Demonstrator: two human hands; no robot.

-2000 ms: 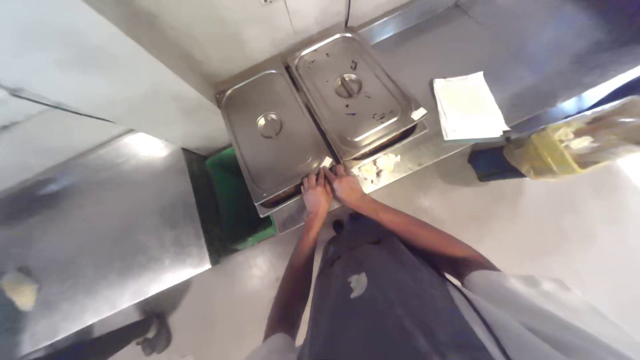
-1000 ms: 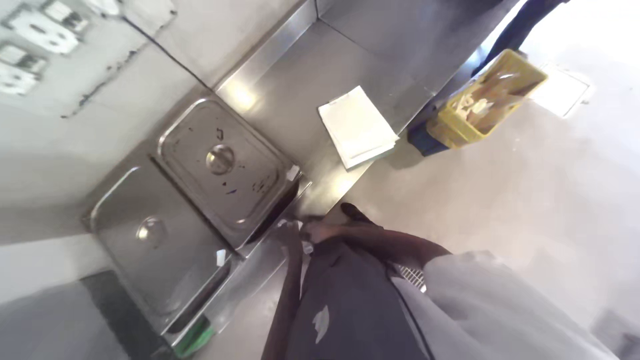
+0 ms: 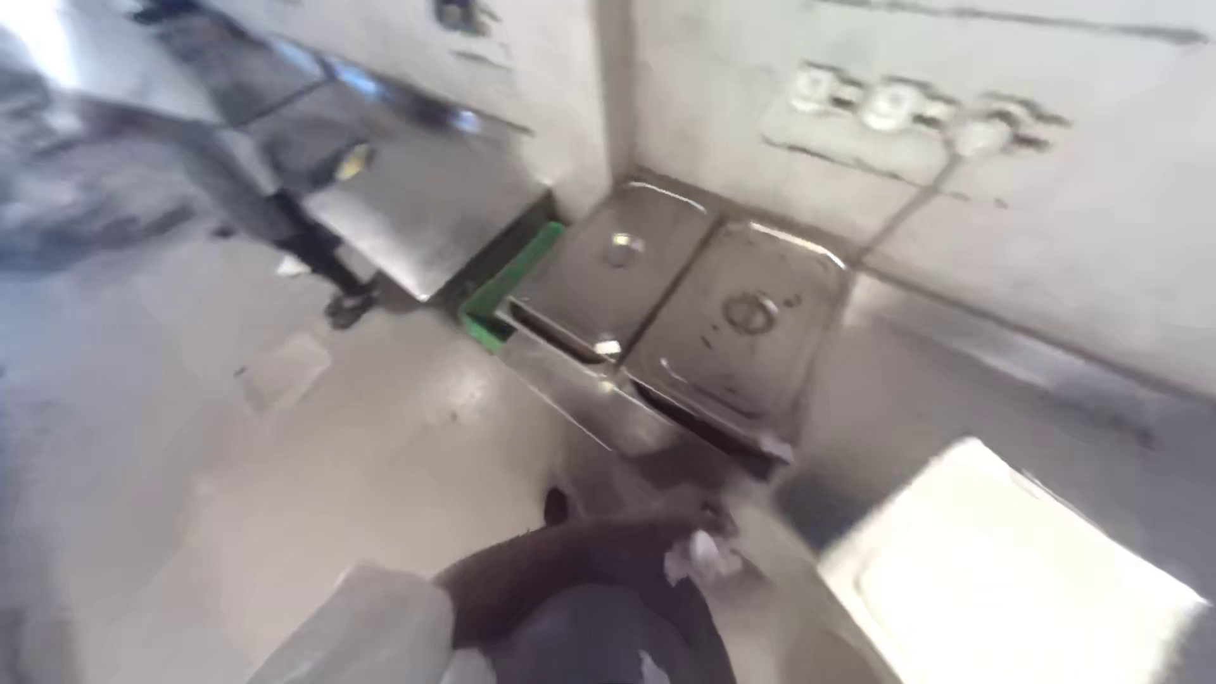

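My left hand (image 3: 705, 518), blurred, is at the end of the forearm that crosses the bottom centre, just in front of the counter. A small crumpled white piece (image 3: 703, 559), perhaps paper or cloth, is right beside it; whether the fingers grip it cannot be told. My right hand cannot be made out from the dark shapes near that piece. Beyond them, two rectangular steel pans stand side by side, covered by a left steel lid (image 3: 594, 285) and a right steel lid (image 3: 722, 351) with dark specks. A bright white stack of sheets or a board (image 3: 1016, 579) lies at the lower right.
A green bin (image 3: 508, 285) stands left of the pans, beside a steel table (image 3: 427, 190) with a yellowish item (image 3: 353, 161) on it. Wall sockets (image 3: 888, 104) with a plugged cable are above the counter. Another person's leg (image 3: 304, 228) is at the left.
The view has swung strongly. My hands were together at the pans' front edge two seconds ago; now my left hand is away from that edge, beside the white piece.
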